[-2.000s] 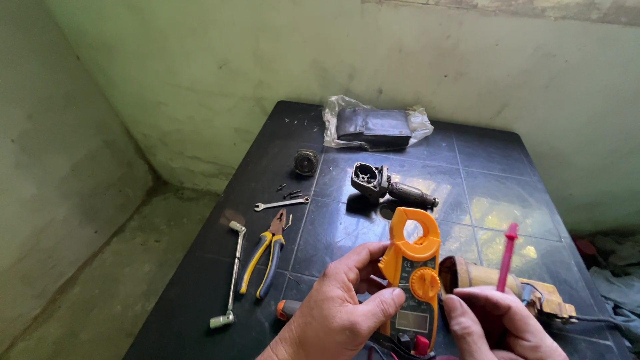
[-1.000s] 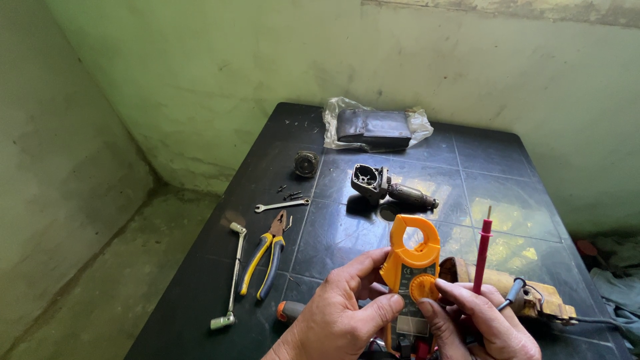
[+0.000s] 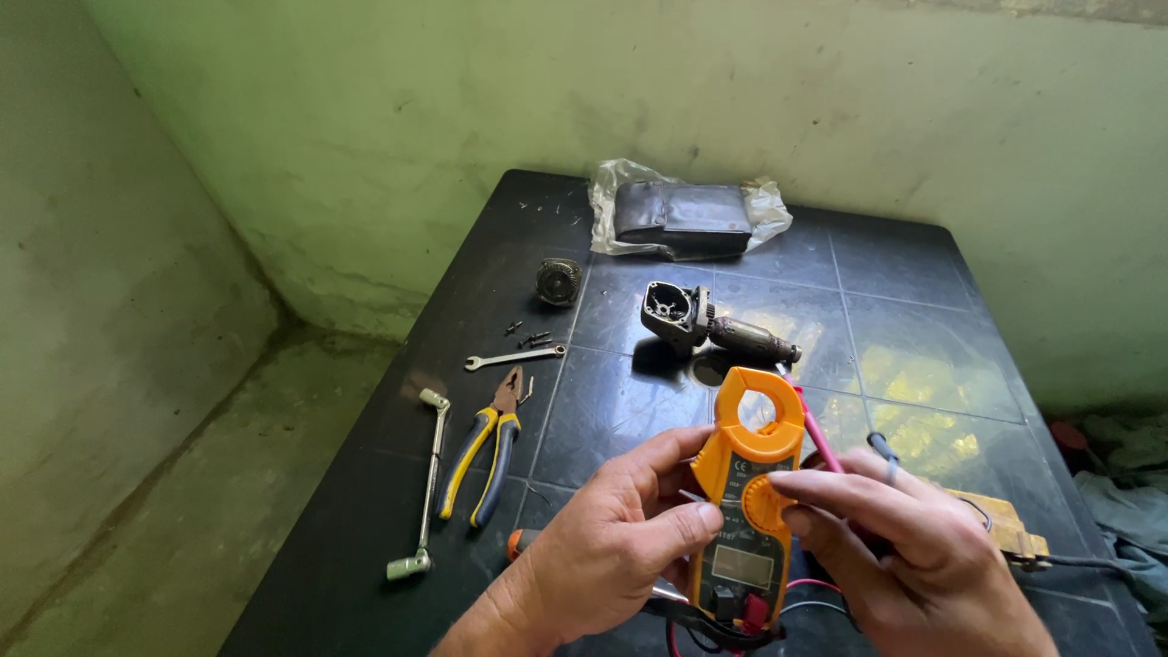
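Observation:
My left hand [image 3: 630, 520] holds an orange and black clamp meter [image 3: 744, 557] upright by its left side, thumb across the front. My right hand [image 3: 912, 538] has thumb and index finger on the meter's orange rotary dial [image 3: 768, 505]. A red test probe [image 3: 818, 433] and a black probe [image 3: 883, 447] stick out by the right hand's fingers; how they are held is partly hidden. Red and black leads plug into the meter's lower end. Beyond the meter lies a gear housing [image 3: 671, 310] with a motor armature [image 3: 750, 338]. A yellowish tool body [image 3: 1004, 525] lies partly behind the right hand.
On the black table [image 3: 365, 484] lie combination pliers [image 3: 484, 452], a combination wrench [image 3: 516, 357], a swivel-head socket wrench [image 3: 431, 484], several screws [image 3: 534, 339] and a round metal part [image 3: 557, 282]. A black case [image 3: 683, 217] sits on clear plastic. Cloth [image 3: 1122, 520] lies at the right edge.
The red probe has gone from upright to leaning left, behind the meter. My right hand's fingers have moved onto the dial's face. The meter has stayed in my left hand.

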